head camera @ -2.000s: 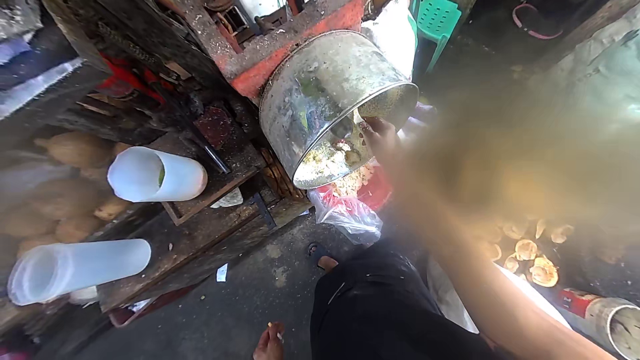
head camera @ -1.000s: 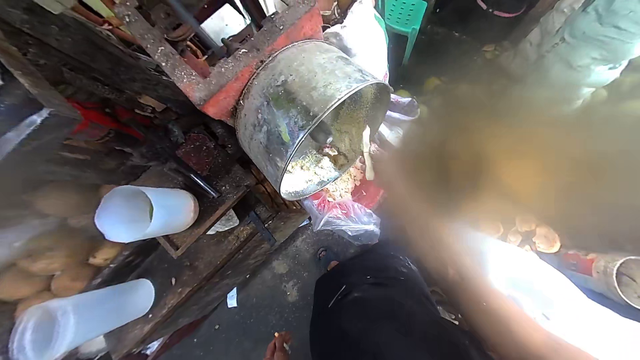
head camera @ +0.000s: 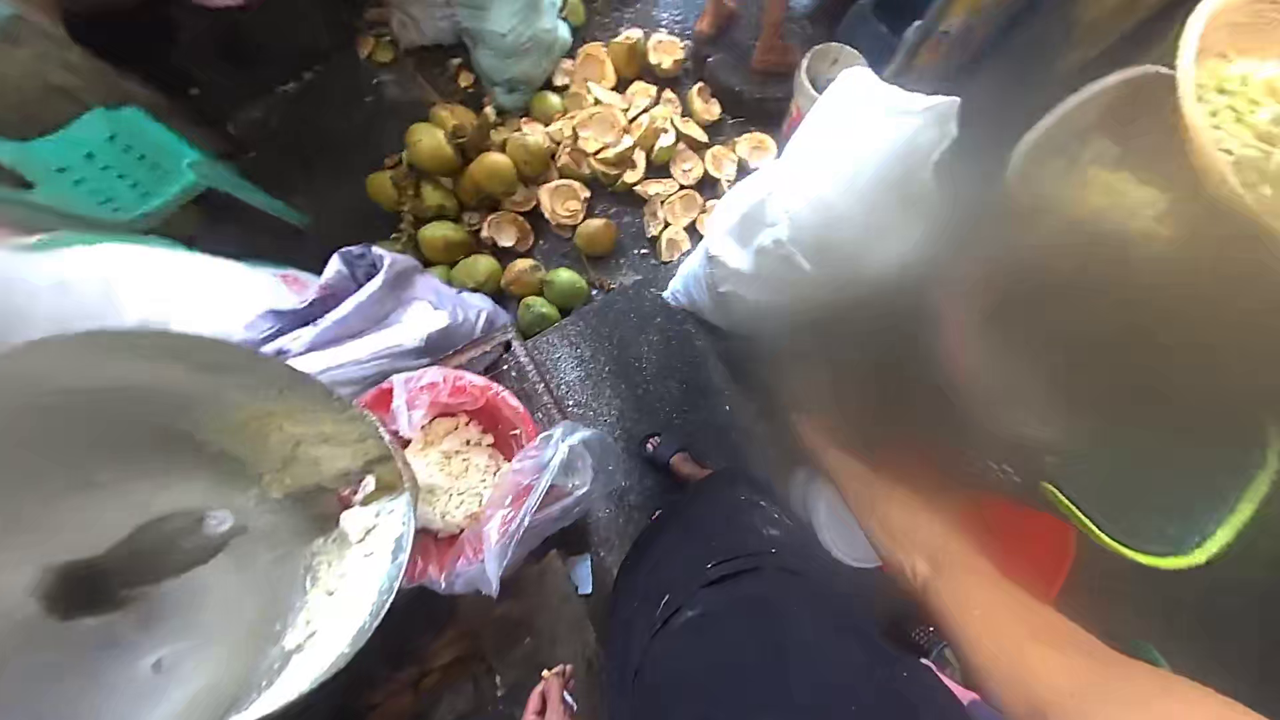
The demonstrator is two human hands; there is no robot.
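My left hand (head camera: 550, 695) is at the bottom edge, its fingers pinched around a small pale piece. My right forearm (head camera: 960, 585) reaches up from the lower right; its hand is lost in a blurred smear, so its grip cannot be told. At left, a large metal drum (head camera: 130, 430) holds white crumbly stuff (head camera: 345, 570) near its rim. Beside it, a red basin (head camera: 510, 410) lined with a clear plastic bag (head camera: 545, 490) holds more of this crumbly material (head camera: 455, 475). A blurred tub with a yellow-green rim (head camera: 1190, 560) stands at right.
Green coconuts (head camera: 490, 175) and cut husks (head camera: 600, 125) lie on the wet floor ahead. A full white sack (head camera: 830, 190) stands right of them, a green plastic stool (head camera: 110, 165) at upper left. A container of pale yellowish pieces (head camera: 1245, 120) is at upper right; another person's feet (head camera: 772, 50) show at top.
The view has swung far to the right. My right hand, at the drum's mouth two seconds ago, has moved away from it. My left hand stays low in view.
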